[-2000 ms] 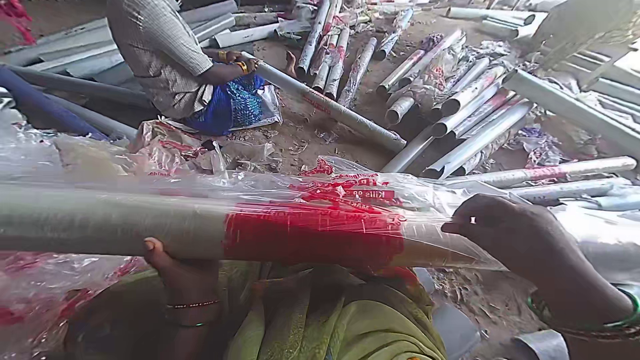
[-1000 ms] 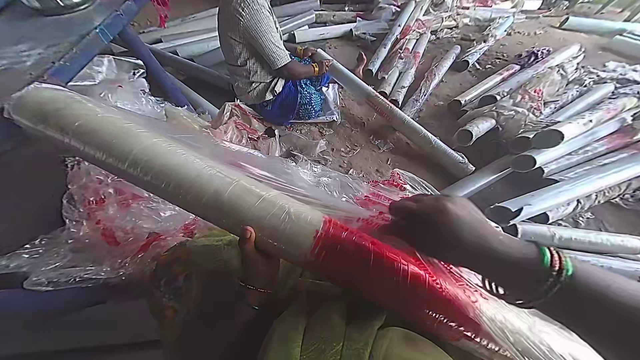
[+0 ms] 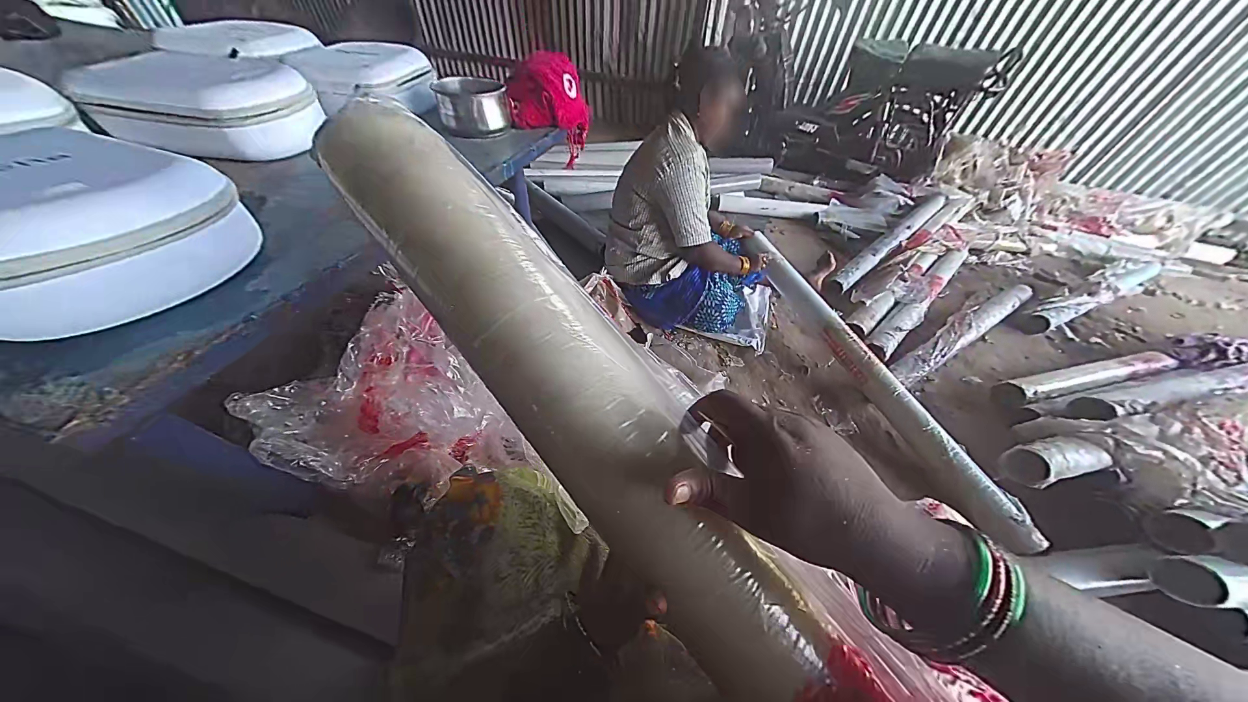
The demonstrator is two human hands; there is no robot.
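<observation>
A pale pipe [image 3: 546, 361] in clear plastic film slants from the upper left to the lower right, close before me. My right hand [image 3: 770, 468], with bangles at the wrist, grips the film and the pipe's upper side near its middle. Below the pipe my left hand [image 3: 624, 600] is mostly in shadow, its fingertips against the underside; its grip is largely hidden. Red-printed film [image 3: 858, 673] covers the pipe's lower end. Crumpled clear film with red print [image 3: 390, 390] lies left of the pipe.
A blue table [image 3: 292, 229] at left bears white lidded cases [image 3: 195, 97], a metal pot [image 3: 472, 105] and a red cloth [image 3: 548, 90]. A seated person [image 3: 668, 205] holds another long pipe [image 3: 897, 400]. Several pipes [image 3: 1082, 375] and plastic scraps lie on the ground at right.
The pipe has gone from nearly level to steeply slanted, its far end raised. My right hand has moved from the red-printed part to the plain part. The view has swung up and left.
</observation>
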